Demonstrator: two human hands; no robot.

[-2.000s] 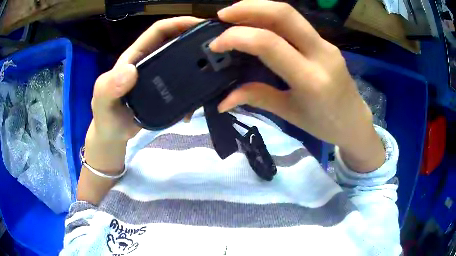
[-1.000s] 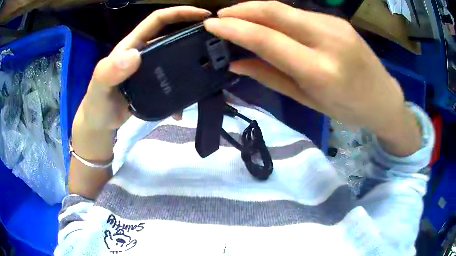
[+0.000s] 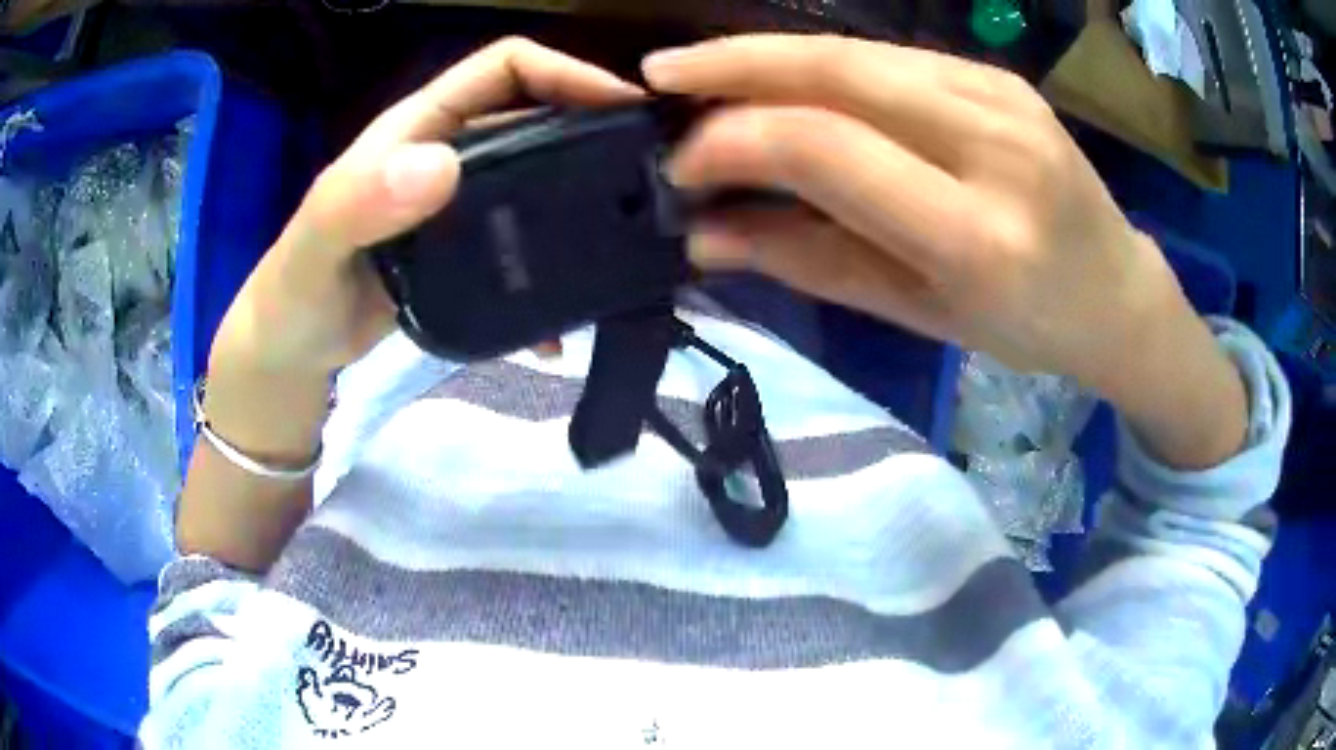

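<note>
A glossy black device housing [image 3: 513, 242] with faint pale lettering is held up in front of my chest, its lettered face towards the camera. My left hand [image 3: 352, 220] grips its rounded left end, thumb on the upper edge. My right hand [image 3: 894, 205] holds its right end with the fingers and covers that end and part of the small slotted panel. A short flat black bar [image 3: 623, 384] hangs below the housing. A black cable [image 3: 744, 462], bundled in a loop, hangs beside the bar. The image is slightly blurred.
A blue bin [image 3: 202, 293] on the left holds translucent bags [image 3: 95, 352]. More bags [image 3: 1026, 440] lie in another blue bin [image 3: 1194, 271] on the right. A round green button [image 3: 998, 19] shows at the top, near the wooden bench [image 3: 1121, 88].
The housing has shifted slightly right and down since a second ago and is turned a little, held by both hands throughout. The bar and cable loop have swung a little.
</note>
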